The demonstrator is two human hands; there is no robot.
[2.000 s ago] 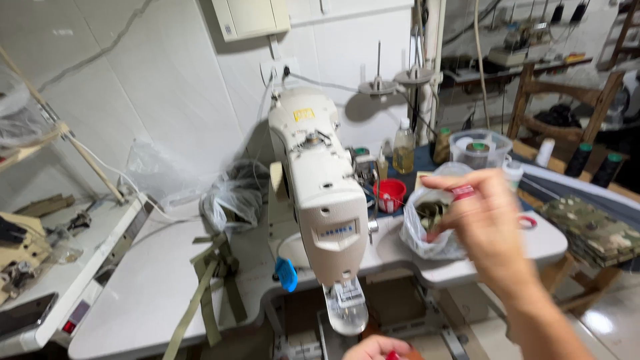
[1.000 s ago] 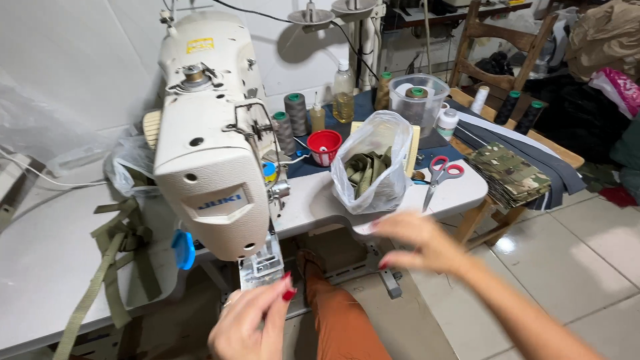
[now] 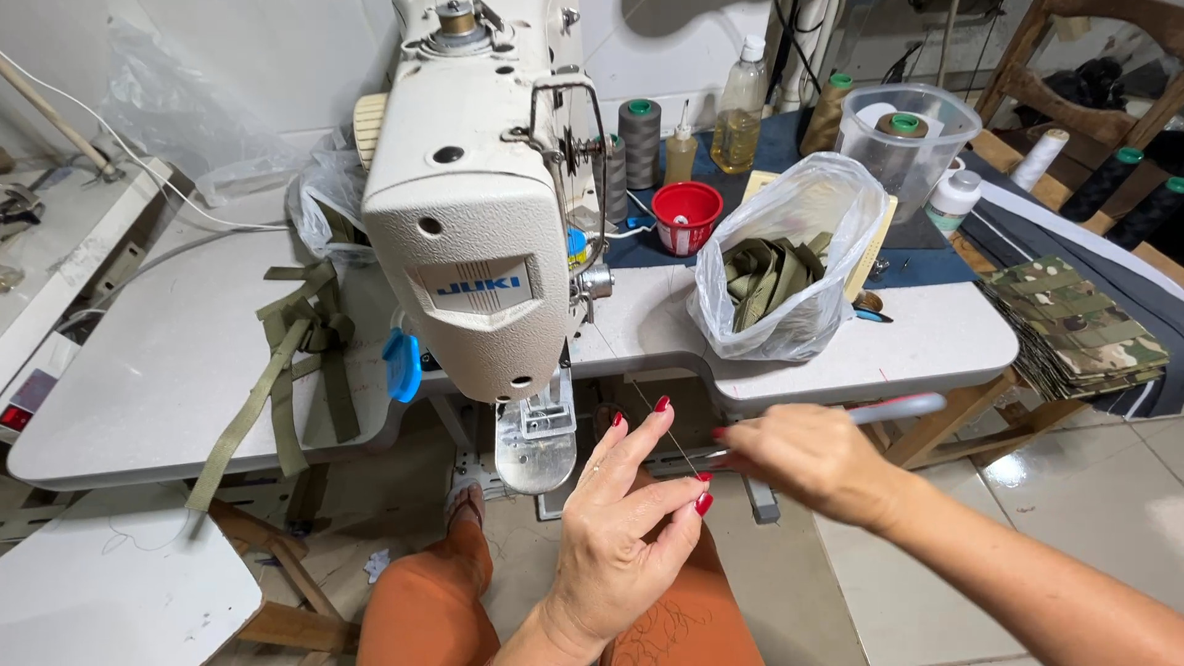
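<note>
My left hand (image 3: 629, 527) pinches a thin thread (image 3: 661, 421) between thumb and index finger, just right of the metal arm end of a Juki sewing machine (image 3: 472, 222). The thread runs up toward the machine's right side. My right hand (image 3: 805, 458) is closed around scissors; a grey and red handle (image 3: 897, 408) sticks out behind it, and the blades point at the pinched thread, partly hidden by the fingers. Behind the hands, a clear plastic bag (image 3: 786, 319) of olive webbing strips (image 3: 768, 276) stands on the table.
A red cup (image 3: 686, 217), thread cones (image 3: 640, 143), an oil bottle (image 3: 737, 111) and a clear tub (image 3: 911, 139) stand behind the bag. Olive straps (image 3: 287, 370) hang over the table's left edge. Folded camouflage pieces (image 3: 1078, 324) lie at right, near a wooden chair (image 3: 1064, 74).
The scissors, lying on the table right of the bag one second ago, are now in my right hand, which has come beside the left. The view has shifted nearer the machine.
</note>
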